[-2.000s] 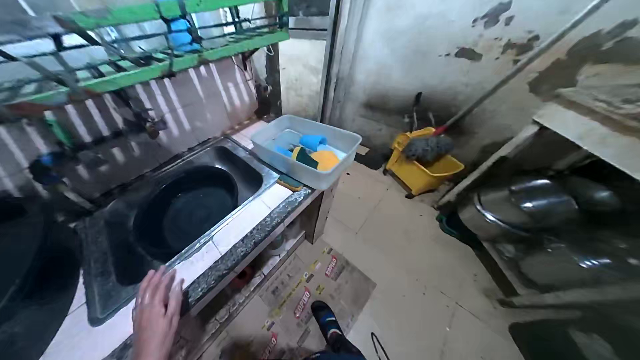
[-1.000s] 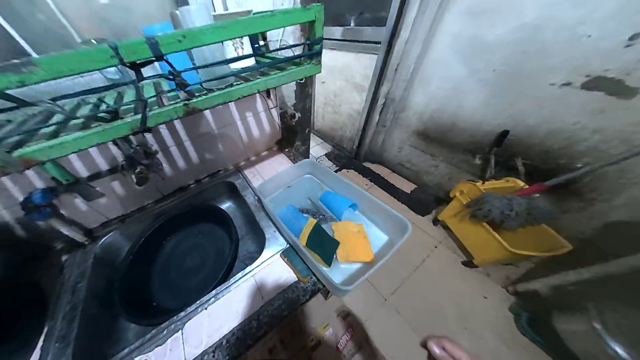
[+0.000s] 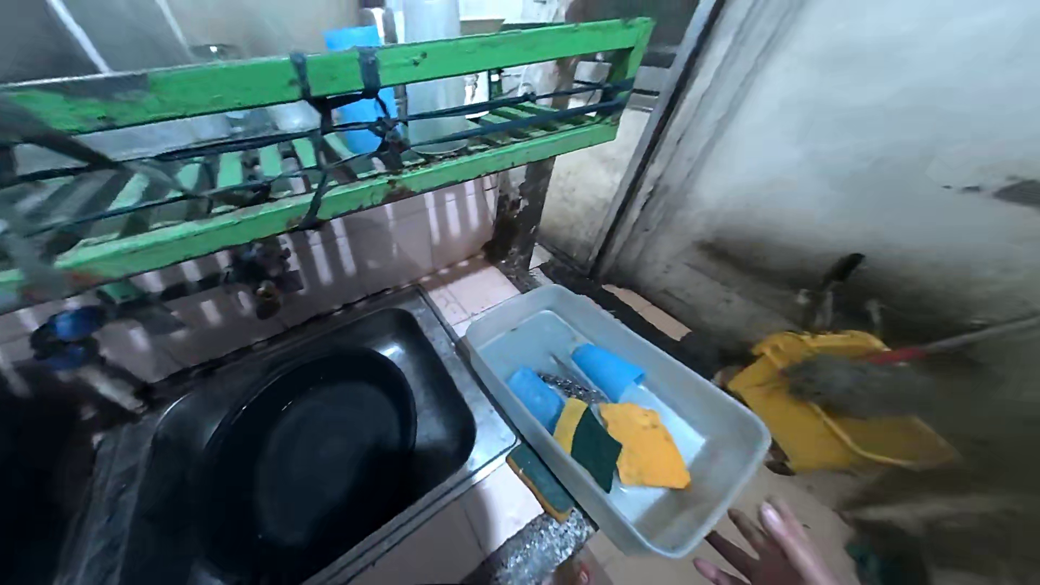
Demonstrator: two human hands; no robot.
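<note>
My right hand (image 3: 768, 540), fingers spread and holding nothing, is by the near right corner of a translucent plastic tub (image 3: 719, 487); whether it touches the rim I cannot tell. In the tub lie two blue plastic cups (image 3: 608, 371), metal utensils (image 3: 573, 386), a yellow and green scouring sponge (image 3: 589, 443) and an orange-yellow cloth or sponge (image 3: 646, 447). Another scouring sponge (image 3: 540, 479) rests on the tiled counter against the tub's left side. A sliver of skin at the bottom edge may be my left hand (image 3: 582, 573); the rest is out of frame.
Left of the tub, a metal sink (image 3: 443, 406) holds a black basin (image 3: 325, 455) with liquid in it. A green wooden rack (image 3: 504, 61) with cups hangs above, over a tap (image 3: 264, 284). A yellow mop bucket (image 3: 780, 414) with a mop (image 3: 853, 386) stands on the floor at right.
The view has swung and come nearer to the tub. My right hand now shows more fully beside the tub's corner. The hand seen over the sink's front edge two seconds ago has left that spot.
</note>
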